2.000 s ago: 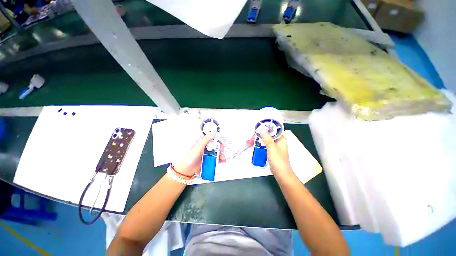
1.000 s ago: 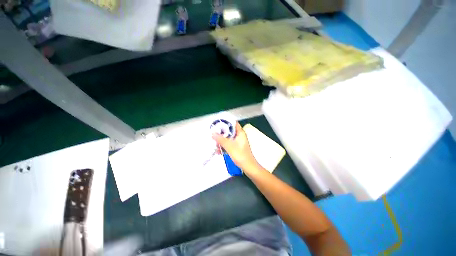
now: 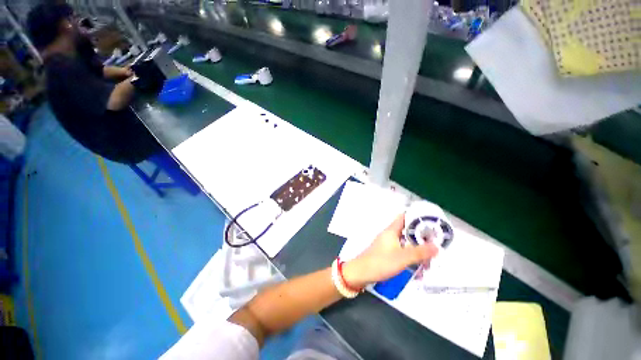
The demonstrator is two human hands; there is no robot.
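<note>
My left hand (image 3: 383,259), with a beaded bracelet at the wrist, holds a semi-finished handheld fan (image 3: 437,219) over white record sheets (image 3: 467,320). The fan's round ringed head points away from me, and my fingers and thumb lie over its neck. The bright blue battery cell (image 3: 395,283) shows below my hand. Part of the handle is hidden by the hand. A thin pale pen (image 3: 460,289) lies on the sheets beside the fan. My right hand is not in view.
A patterned smartphone (image 3: 299,190) with a strap loop lies on the white board (image 3: 235,144). A pale post (image 3: 399,91) stands beyond the sheets. The conveyor (image 3: 316,105) carries several fans. A yellow pad (image 3: 520,330) lies right. A person (image 3: 88,98) sits far left near a blue bin (image 3: 176,89).
The view has swung left, bringing the seated person into sight. My left hand, blurred at the lower left a second ago, now holds a fan over the sheets. My right hand has left the picture.
</note>
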